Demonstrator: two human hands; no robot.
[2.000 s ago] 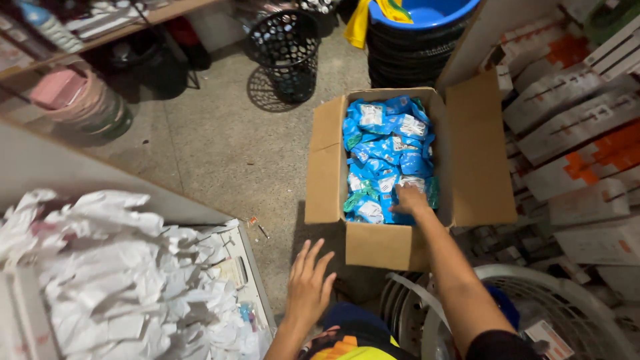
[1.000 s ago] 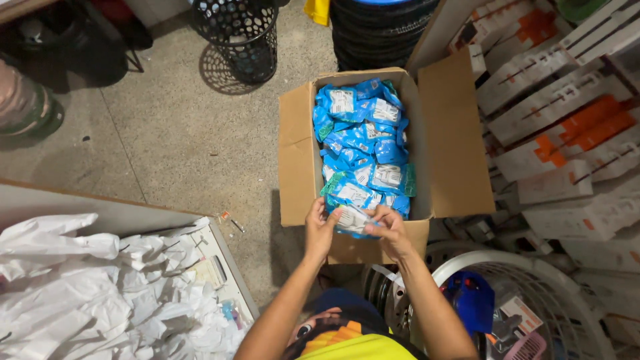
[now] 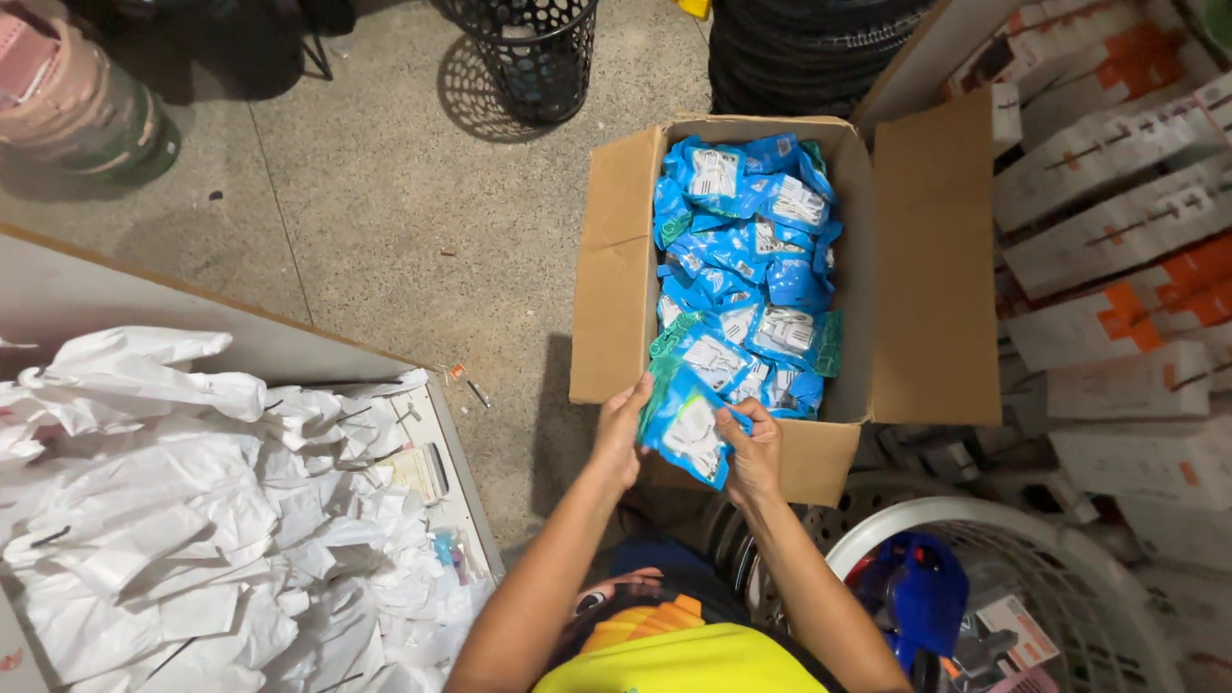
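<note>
My left hand (image 3: 624, 431) grips the green-and-blue left edge of a plastic packet (image 3: 691, 423) with a clear window showing white contents. Its right edge is pinched by my right hand (image 3: 751, 445). I hold the packet tilted over the near edge of an open cardboard box (image 3: 857, 260). Inside the box lie several similar blue packets (image 3: 784, 330), heaped together, with white contents showing through their windows. What exactly the white contents are, I cannot tell.
White plastic bags (image 3: 183, 500) fill a bin at the left. A white plastic basket (image 3: 1088, 568) with mixed goods stands at lower right, below shelved boxes (image 3: 1107, 433). A black perforated basket (image 3: 539, 67) and stacked black baskets (image 3: 808, 58) stand beyond.
My right hand was in the box two seconds ago, with my left hand apart from it. Both hands now hold a packet, which is turned so its green end shows.
</note>
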